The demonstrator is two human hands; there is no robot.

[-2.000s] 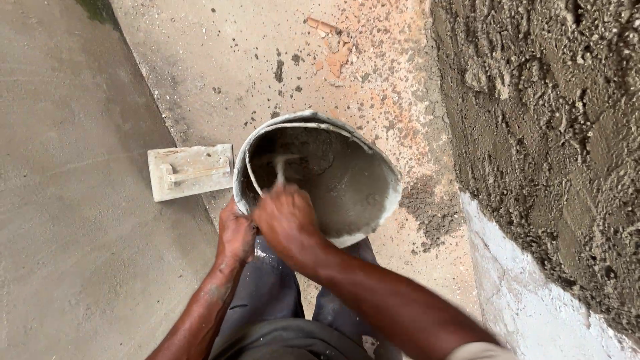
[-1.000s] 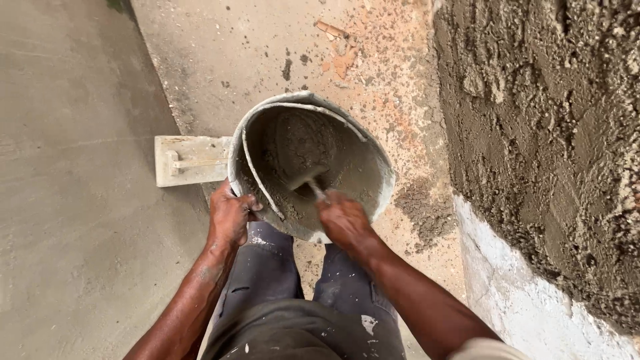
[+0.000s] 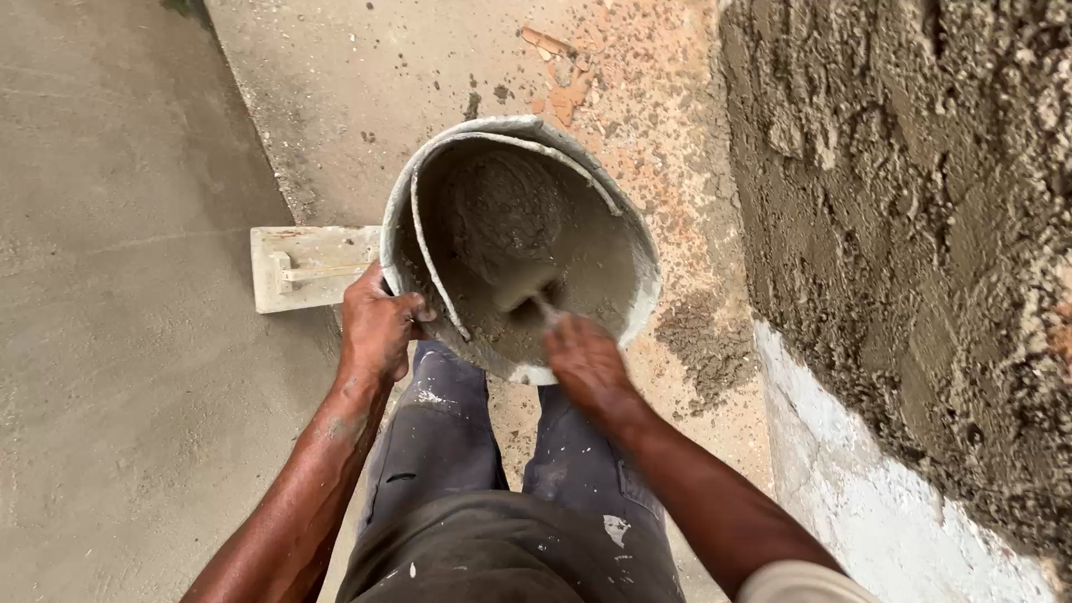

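Note:
A mortar-crusted bucket (image 3: 645, 276) is tilted in front of my legs, its mouth facing up toward me. My left hand (image 3: 381, 322) grips its rim at the lower left, with the thumb over the edge. Inside the bucket, my right hand (image 3: 586, 356) holds a trowel (image 3: 526, 289) by its handle; the blade is blurred and lies against the wet mortar (image 3: 507, 205). The bucket's handle (image 3: 423, 243) curves across the mouth. To the left, a plastering float (image 3: 322, 289) lies flat with its grip upward, its right end hidden behind the bucket.
Rough wet mortar (image 3: 837, 209) covers the wall on the right, above a white-painted part (image 3: 837, 419). A smooth grey surface (image 3: 151, 352) spans the left. Broken terracotta pieces (image 3: 569, 92) and dropped mortar (image 3: 708, 347) lie on the floor.
My right hand with the trowel has moved from the left part of the bucket's mouth to its lower right. My left hand stays on the rim.

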